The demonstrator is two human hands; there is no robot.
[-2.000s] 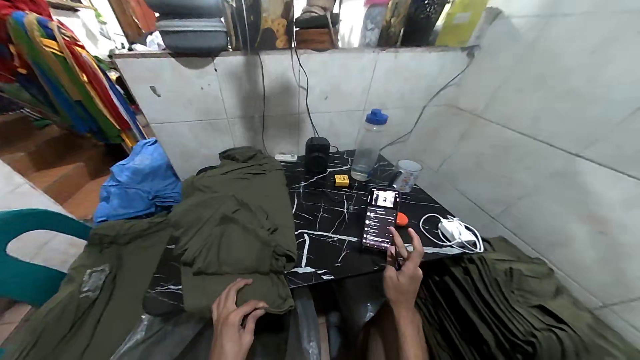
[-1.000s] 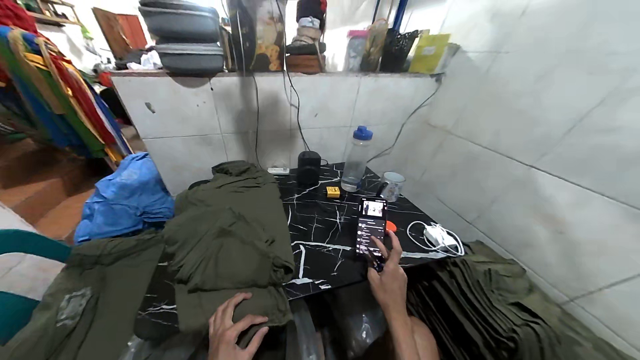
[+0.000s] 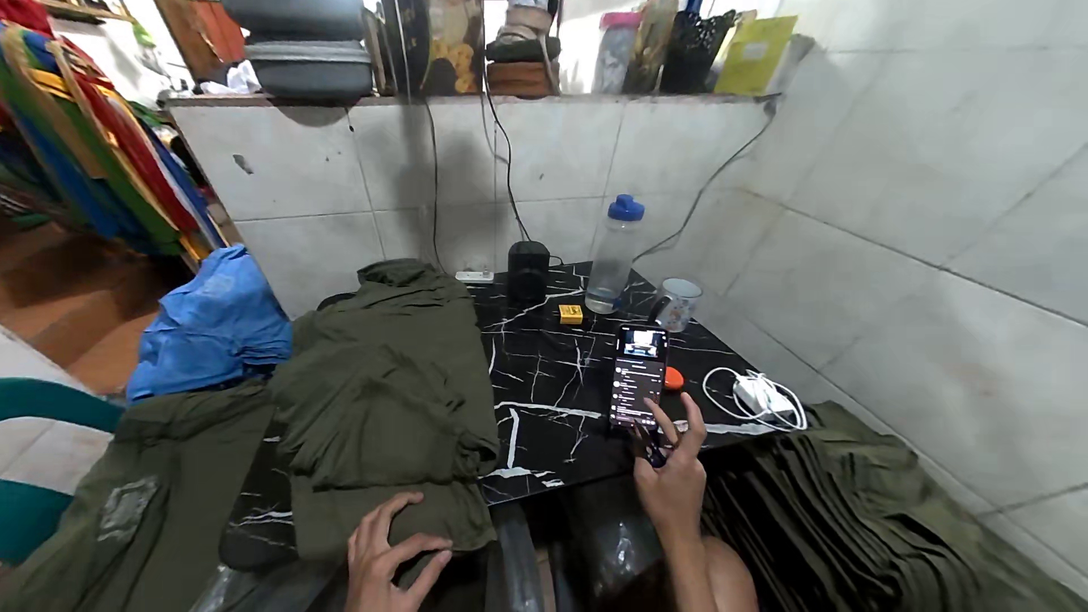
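My left hand (image 3: 393,552) rests on the near edge of an olive green garment (image 3: 382,391) lying on the black marble-patterned table (image 3: 544,442). Its fingers are apart and hold nothing. At the table's front edge, my right hand (image 3: 671,450) has its fingertips over the lower screen of a smartphone (image 3: 637,374), which shows a picture above a list. A small dark tool (image 3: 650,446), perhaps thread snips, is held in that hand, partly hidden by the fingers. Just right of the phone lies an orange round object (image 3: 673,378).
Behind the phone stand a blue-capped water bottle (image 3: 614,255), a mug (image 3: 677,304), a yellow box (image 3: 570,314) and a black speaker (image 3: 528,272). A white charger with cable (image 3: 761,398) lies right. Stacked olive garments (image 3: 850,510) are at the right, blue cloth (image 3: 212,323) at the left.
My right hand's fingers have shifted over the lower part of the phone screen. My left hand stays at the near edge of the garment.
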